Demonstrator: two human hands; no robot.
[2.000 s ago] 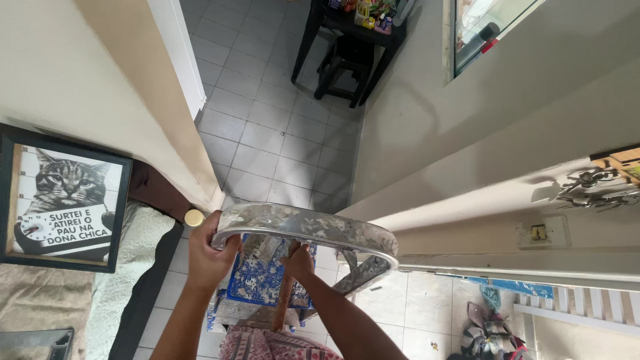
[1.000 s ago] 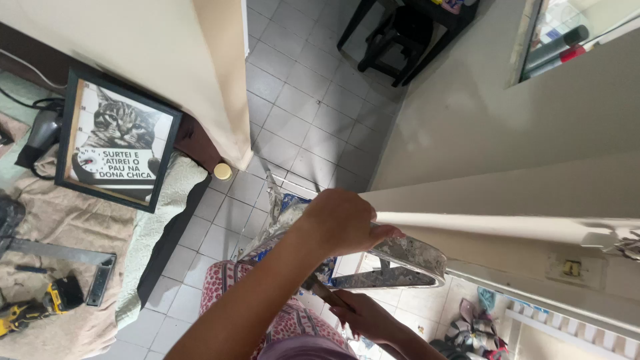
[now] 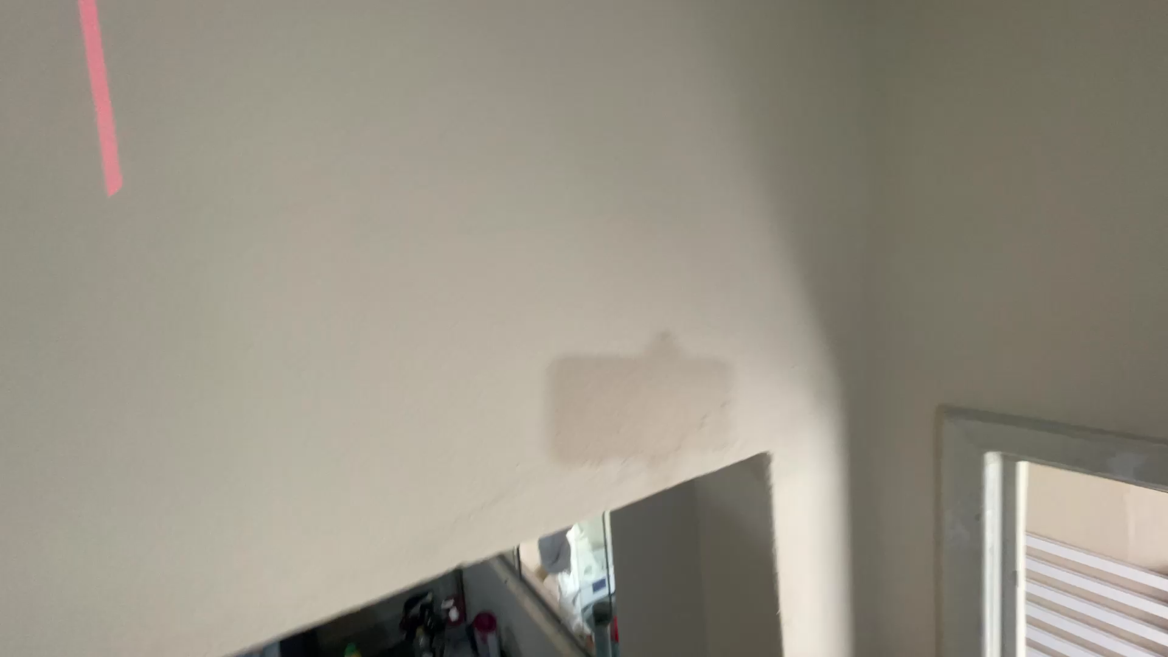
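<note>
Neither my left hand nor my right hand shows in the head view, so what they hold or touch is hidden. A pale painted wall (image 3: 365, 319) fills most of the view. At the upper left a strip of pink tape (image 3: 102, 100) runs nearly upright on it. A soft-edged, darker rectangular shadow (image 3: 639, 406) lies on the wall just above the top edge of an opening.
Below the wall is an opening, through which a grey inner wall (image 3: 693, 566) and dark, blurred objects (image 3: 424, 620) show. At the lower right stands a door or window frame (image 3: 963, 529), with white slats (image 3: 1095, 584) beyond it.
The view has swung far up to the wall. Both hands, seen earlier at the paint-spattered ladder, are out of frame, as is the ladder.
</note>
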